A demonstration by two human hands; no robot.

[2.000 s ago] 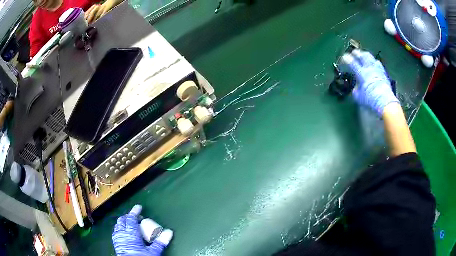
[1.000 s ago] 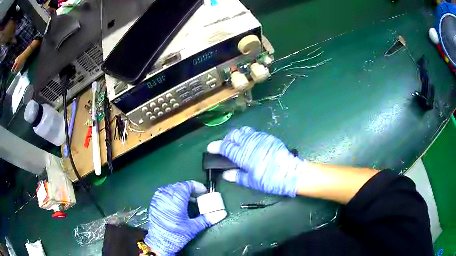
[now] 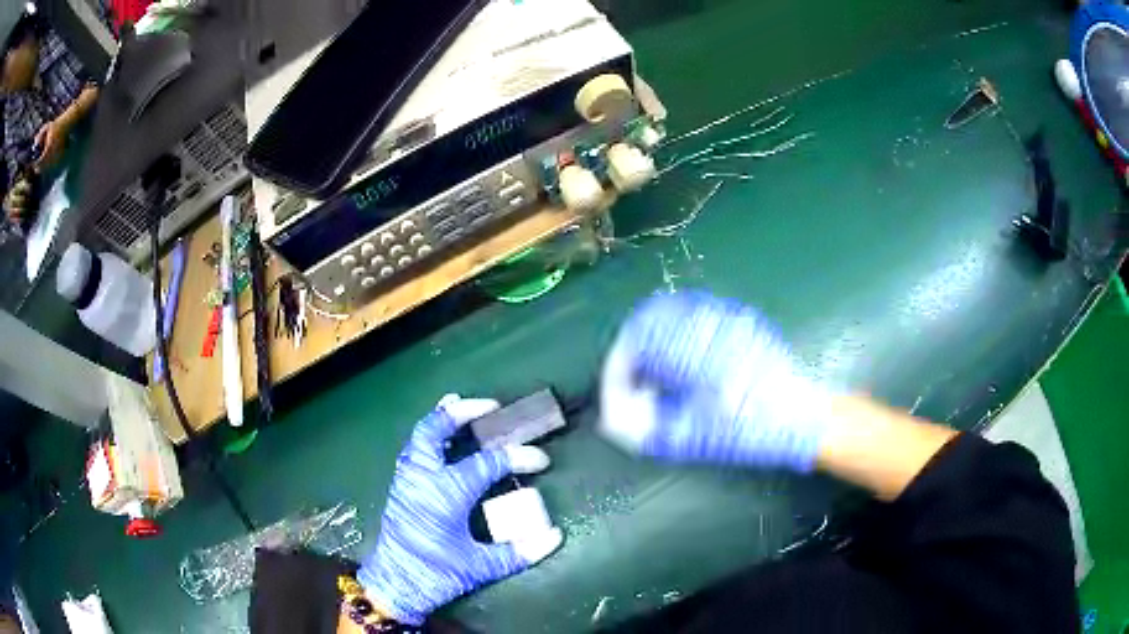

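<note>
My left hand (image 3: 452,514), in a blue-violet glove, holds the white test socket (image 3: 520,521) at the palm side. A black power adapter (image 3: 519,420) lies against its fingertips just above the socket; whether its prongs are fully in the socket is hidden. My right hand (image 3: 700,384), gloved and motion-blurred, is right of the adapter with curled fingers. A thin dark lead runs from the adapter toward it, but what the fingers hold cannot be made out.
The cream electronic load (image 3: 433,217) with lit digits and knobs stands upper left, a phone (image 3: 359,93) on it. Pens lie on the wooden board (image 3: 324,325). Another adapter (image 3: 1047,213) lies far right near the green bin (image 3: 1102,409). A person's arm (image 3: 56,130) shows upper left.
My right hand has let go of the adapter body and moved right. The adapter now sits against my left fingertips at the socket. The black plug that lay right of the socket is no longer visible there.
</note>
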